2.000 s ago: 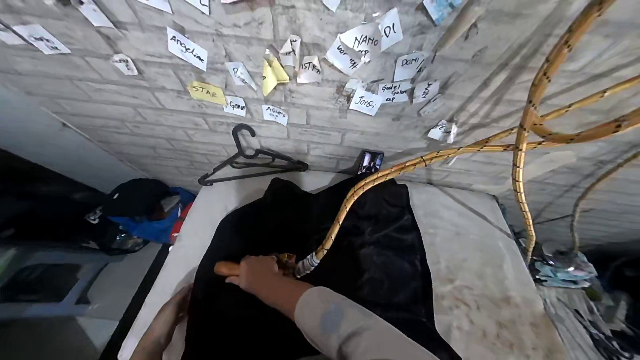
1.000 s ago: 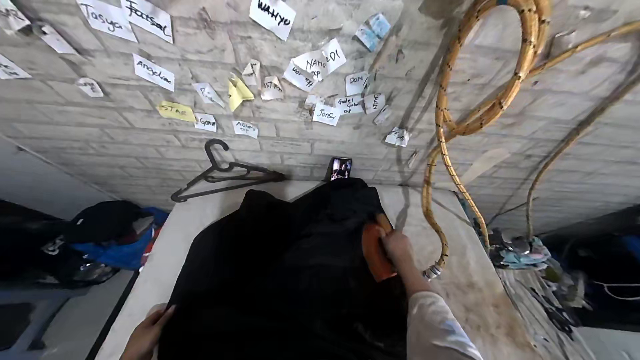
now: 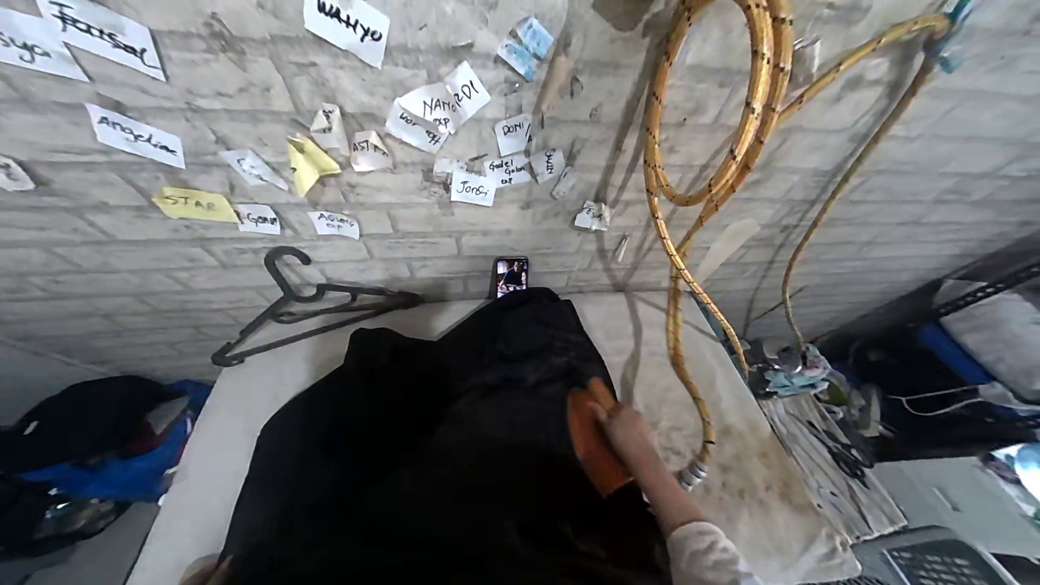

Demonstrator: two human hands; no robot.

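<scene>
A black garment [image 3: 422, 439] lies spread over a pale padded table [image 3: 731, 455]. My right hand [image 3: 630, 435] is closed round the handle of an orange iron [image 3: 591, 443], which rests on the garment's right side. A yellow hose or cord [image 3: 681, 357] with dark flecks hangs in loops and comes down to a fitting beside my right wrist. Only a small part of my left hand [image 3: 207, 570] shows at the bottom left, by the garment's edge; its grip cannot be made out.
A dark plastic hanger [image 3: 317, 313] lies on the table's back left, against a brick wall with paper notes. A phone [image 3: 512, 277] leans on the wall. Blue and black bundles [image 3: 106, 439] are at the left. Scissors [image 3: 841, 447] lie at the right.
Two seconds ago my right hand and the iron were at the garment's left; a second ago they were at its right side, where they remain. My left hand has moved lower, mostly out of view.
</scene>
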